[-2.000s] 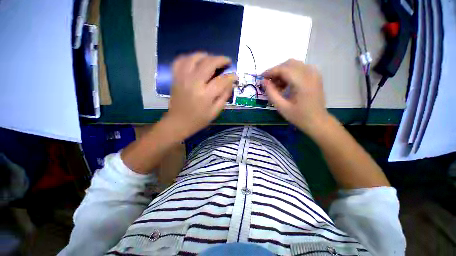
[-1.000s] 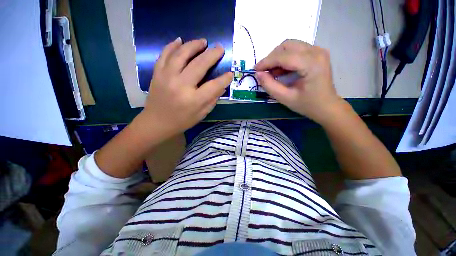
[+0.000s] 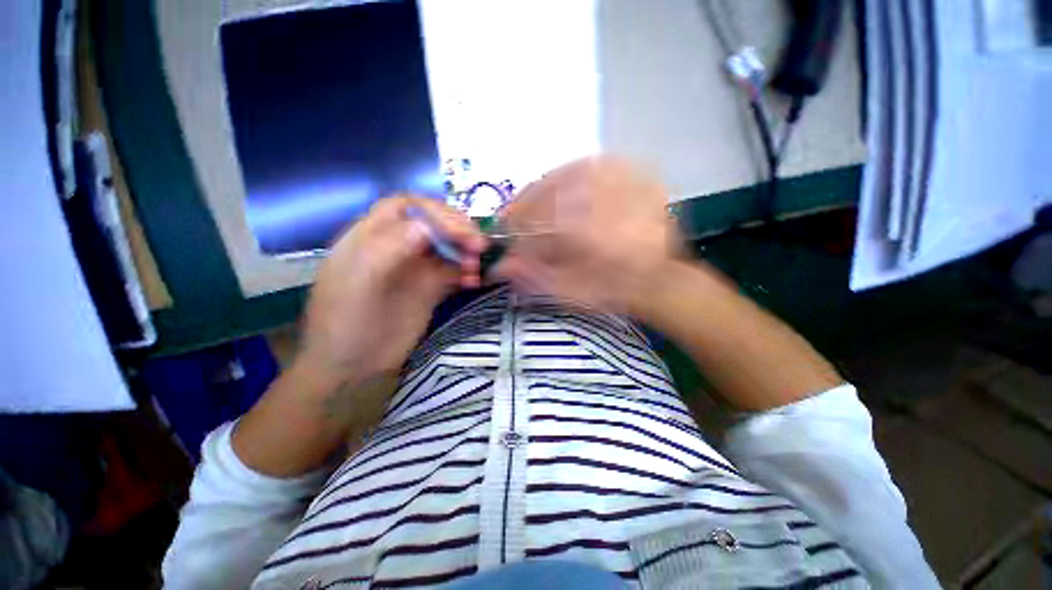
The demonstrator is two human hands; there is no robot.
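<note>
The display unit lies in front of me, with a glossy dark panel on its left and a bright white half on its right. Thin dark lead wires loop at the near edge of the white half. My left hand is near the panel's near right corner, its fingers closed around a slim pale-blue item. My right hand is blurred beside it, fingertips close to the left ones. A small dark and green part shows between the hands; most of the circuit board is hidden.
A black soldering gun lies at the upper right, partly cut off. A cable with a white connector is beside it. Stacked white sheets stand at the right. Another dark unit and a large white sheet are at the left.
Both hands have moved nearer to my body, off the wires, and come together at the bench's near edge. The slim pale-blue item now shows at my left fingers. The view has shifted.
</note>
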